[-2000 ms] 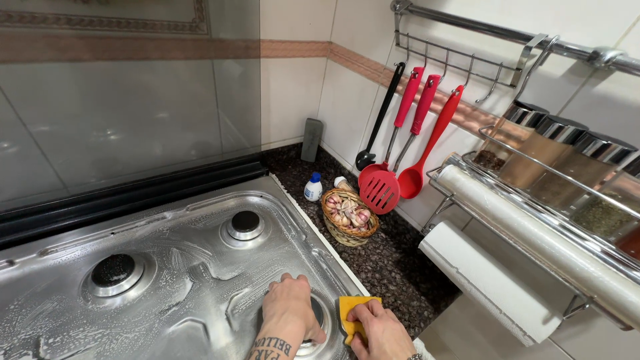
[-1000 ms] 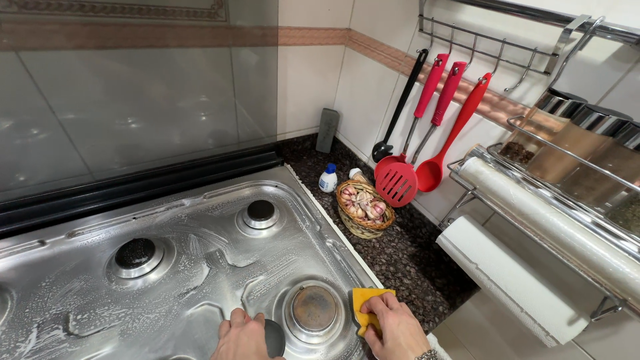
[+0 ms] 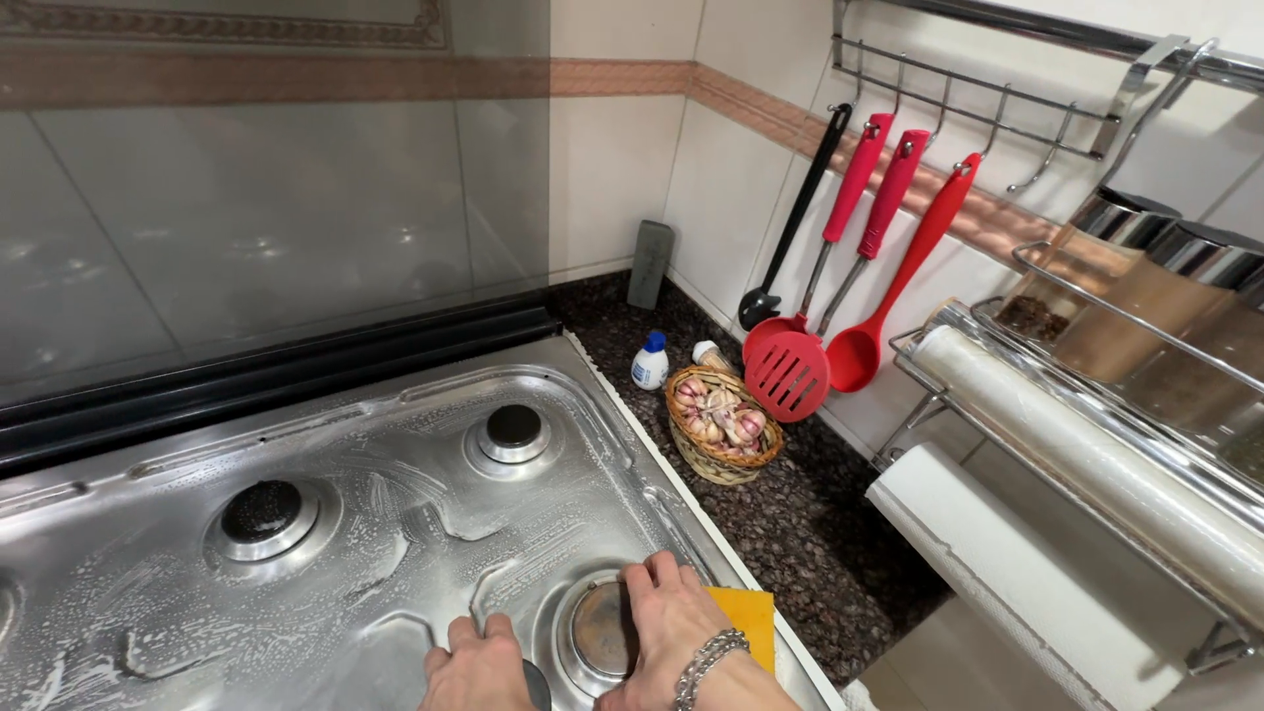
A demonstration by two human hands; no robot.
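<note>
On the wet steel gas cooktop (image 3: 385,454), my left hand (image 3: 481,667) holds a dark, round burner cap (image 3: 536,683), mostly hidden behind the fingers. My right hand (image 3: 676,632), with a chain bracelet at the wrist, grips the right side of the uncapped front burner base (image 3: 604,627), fingers behind it and thumb in front. A yellow sponge or cloth (image 3: 749,622) lies at the cooktop's right edge, partly under my right wrist. Two burners with black caps, one at the left (image 3: 262,509) and one at the back (image 3: 513,427), stand amid suds or droplets.
A wicker basket of garlic (image 3: 726,420), a small white bottle with a blue cap (image 3: 650,362) and a grey block (image 3: 650,265) stand on the dark granite counter (image 3: 790,533). Red utensils (image 3: 790,375), a black ladle (image 3: 760,306) and a paper towel roll (image 3: 1027,583) hang at the right.
My right hand has let go of the yellow sponge or cloth and moved left onto the burner base. My left hand, at the burner two seconds ago, is now to its left with the dark cap.
</note>
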